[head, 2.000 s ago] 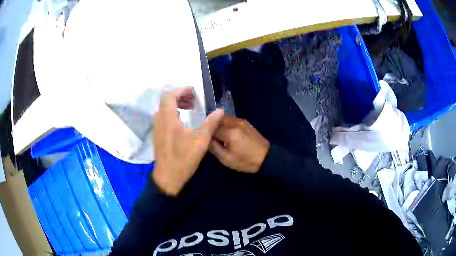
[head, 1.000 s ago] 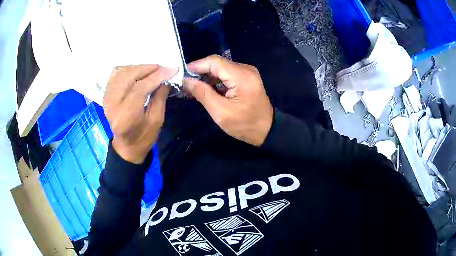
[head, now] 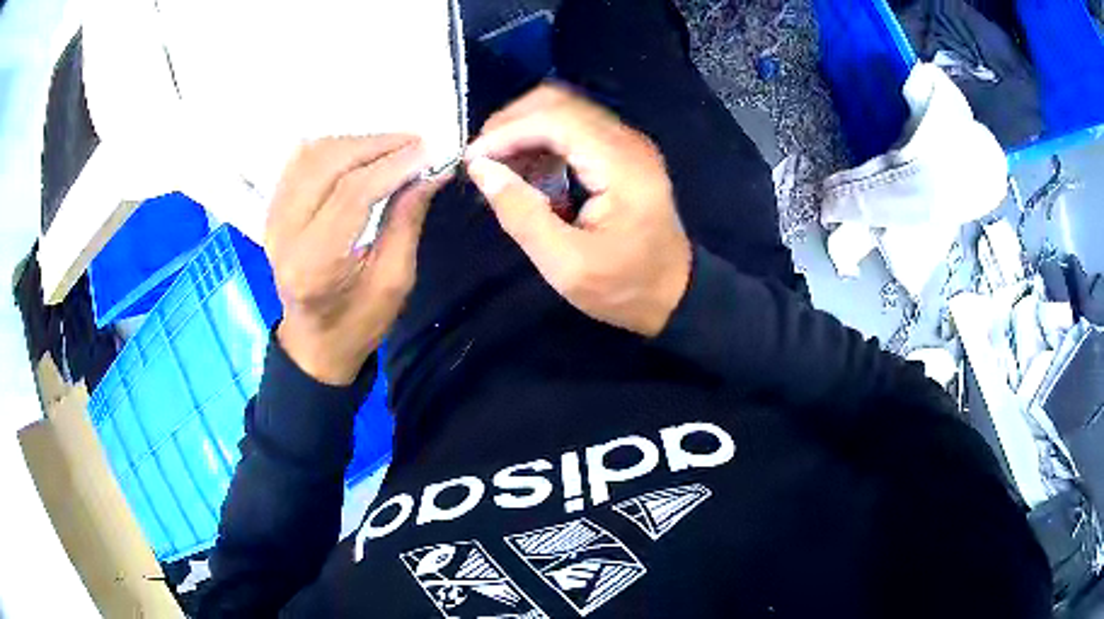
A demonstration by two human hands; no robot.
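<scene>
A large white garment piece (head: pixel 303 73) lies at the upper left and hangs over towards my lap, overexposed, with a thin grey edge along its right side. My left hand (head: pixel 345 242) is shut on the lower edge of the white garment piece, thumb and fingers pinching it. My right hand (head: pixel 587 206) is just right of it, thumb and forefinger pinched together at the corner of the same cloth. Whether a thread or seam end is between these fingertips is too small to tell.
A light blue crate (head: pixel 182 387) stands at the lower left beside brown cardboard (head: pixel 91 520). Another blue crate (head: pixel 866 73) is at the upper right, with a white cloth (head: pixel 902 194) hanging by it. Grey and white pieces (head: pixel 1029 363) and lint lie on the floor at the right.
Since two seconds ago both hands have come together at the cloth's lower corner, the left now pinching its edge. In the last second the hands have shifted slightly right and the right hand slightly up.
</scene>
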